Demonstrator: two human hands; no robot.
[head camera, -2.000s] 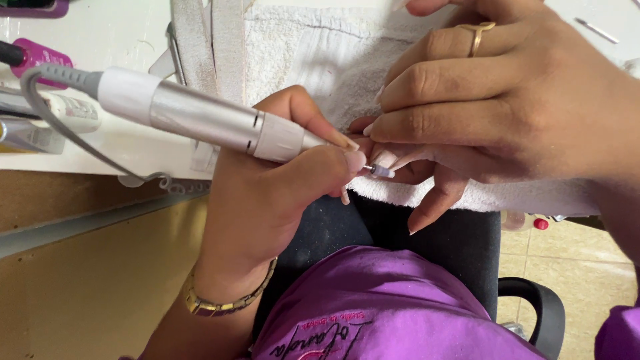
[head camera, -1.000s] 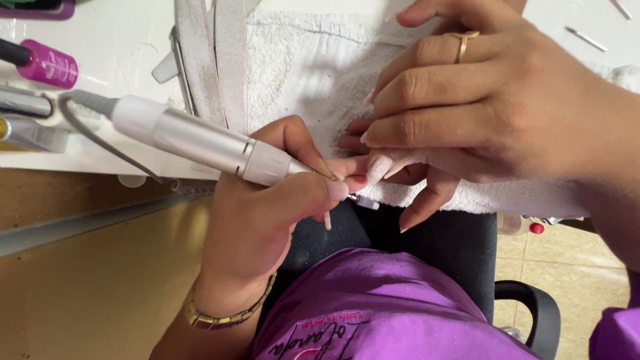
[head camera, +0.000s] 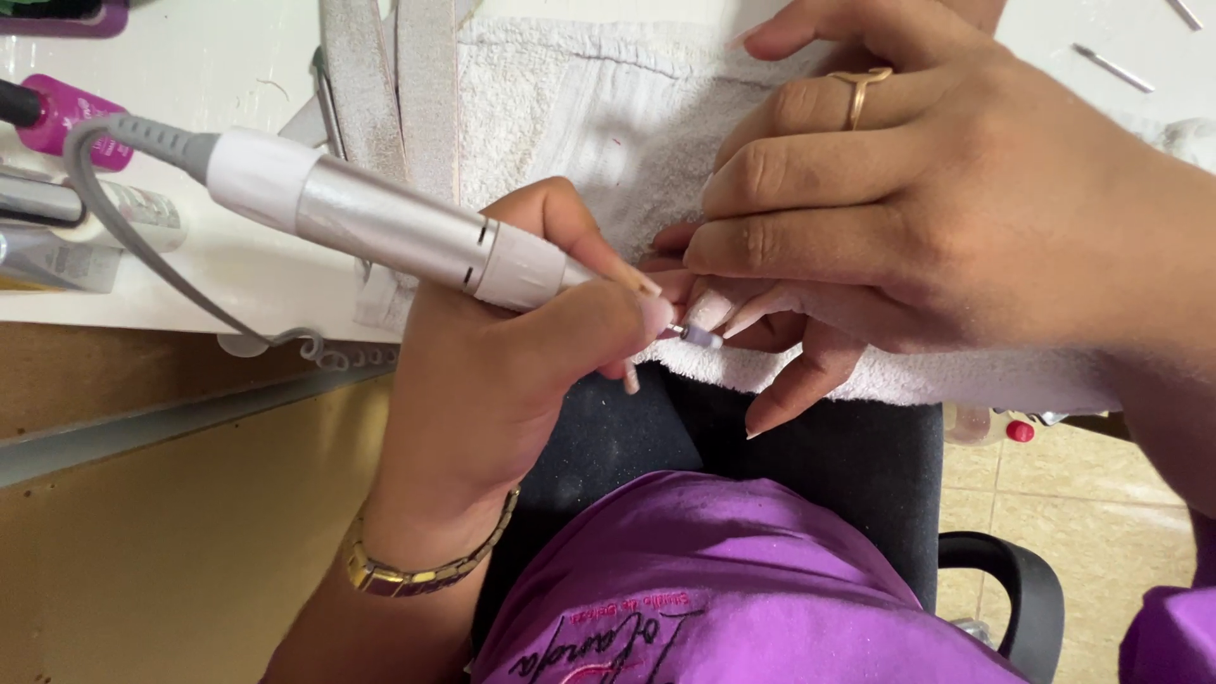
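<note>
My left hand (head camera: 532, 332), a gold-toned bracelet at its wrist, grips the silver and white handpiece of an electric nail drill (head camera: 389, 223) like a pen. Its pale purple-grey bit (head camera: 701, 336) is at the lower edge of a whitish, long fingernail (head camera: 711, 310) on another person's finger. From the right, my right hand (head camera: 912, 199), with a gold ring, lies over that person's hand and holds its fingers. Much of the held hand is hidden under mine. A white towel (head camera: 532, 104) lies beneath the hands.
Nail files (head camera: 427, 95) lie on the towel's left side. Farther left are a magenta polish bottle (head camera: 76, 123), other bottles and the drill's grey cord (head camera: 142, 252). Loose drill bits (head camera: 1113, 68) lie at the upper right. A black chair armrest (head camera: 1016, 589) is at the lower right.
The drill bit has moved from just below the whitish nail, where it was a second ago, up to the nail's lower edge. Both hands keep their holds.
</note>
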